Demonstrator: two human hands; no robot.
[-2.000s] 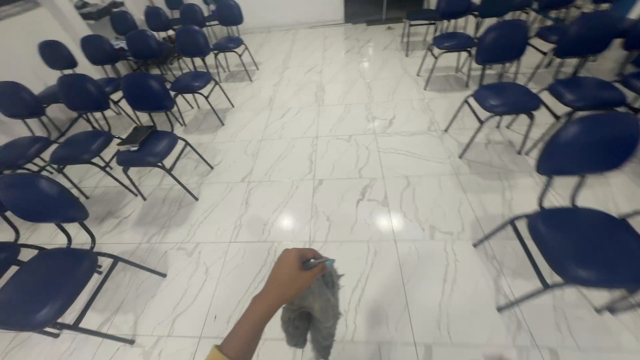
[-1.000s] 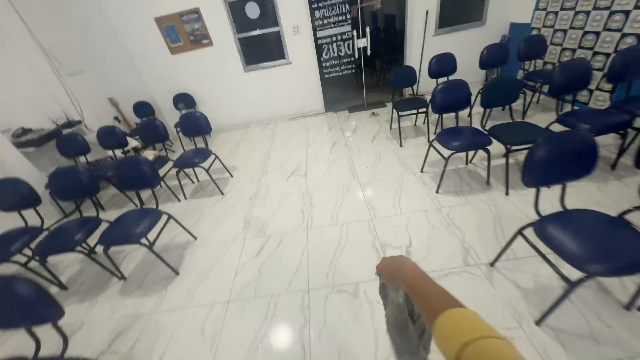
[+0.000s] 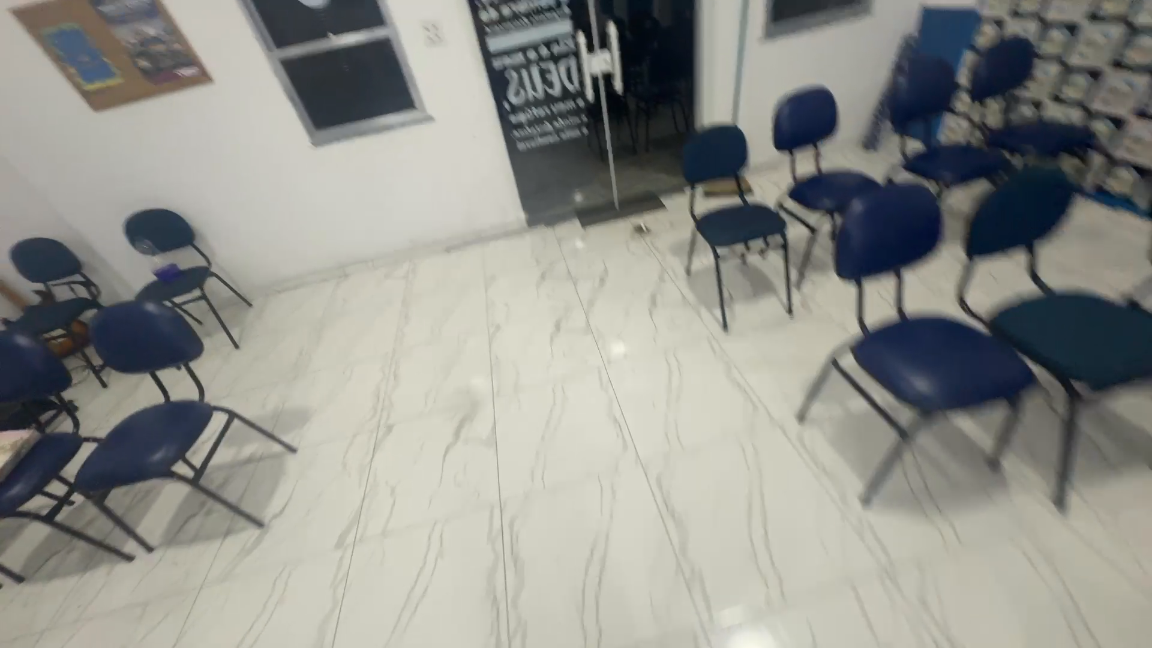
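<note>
Neither my left hand nor my right hand shows in the head view at this moment, and the grey cloth seen earlier is out of view too. Ahead lies a white marble-patterned tile floor. It runs up to a glass door with white lettering and upright handles. A dark mat lies at the foot of the door, and a small object, too small to name, is on the floor near it.
Blue padded chairs with dark metal legs stand on the right and on the left. A chair is near the door. A window and a cork board are on the white wall.
The hand with the grey cloth, seen low in both earlier frames, has left the view. The door and far wall appear nearer, as the view has moved forward.
</note>
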